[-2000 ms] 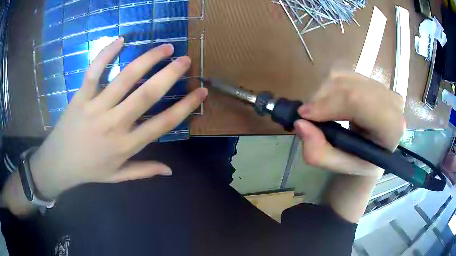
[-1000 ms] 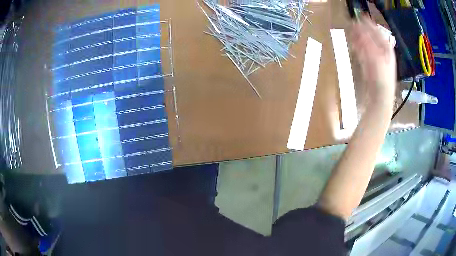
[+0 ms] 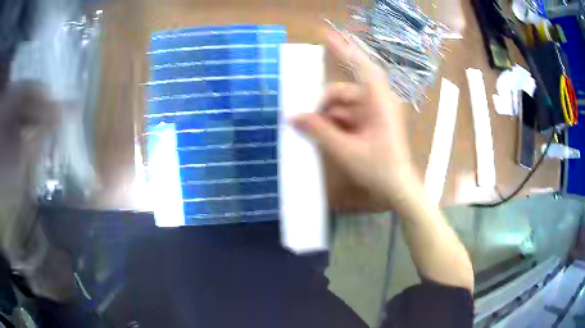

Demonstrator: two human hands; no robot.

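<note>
The blue solar cell string (image 3: 221,138) lies flat in front of me, crossed by silver lines, with a bright reflection at its lower left. My right hand (image 3: 362,118) pinches a white insulating strip (image 3: 304,198) between thumb and finger along the string's right edge. The strip's lower end reaches past the table's front edge. My left hand (image 3: 29,118) is at the far left, strongly blurred and beside the long ribbon bundle (image 3: 70,102); I cannot tell whether it holds anything.
A loose short ribbon pile (image 3: 401,48) lies at the back right. Two more white strips (image 3: 442,138) lie right of my hand. Further right are a crumpled white wipe (image 3: 513,90), a black cable (image 3: 529,176) and a tool with yellow-red handles (image 3: 568,99).
The soldering iron has left my right hand, which now holds a white strip at the string's right edge. My left hand has moved off the cells to the far left.
</note>
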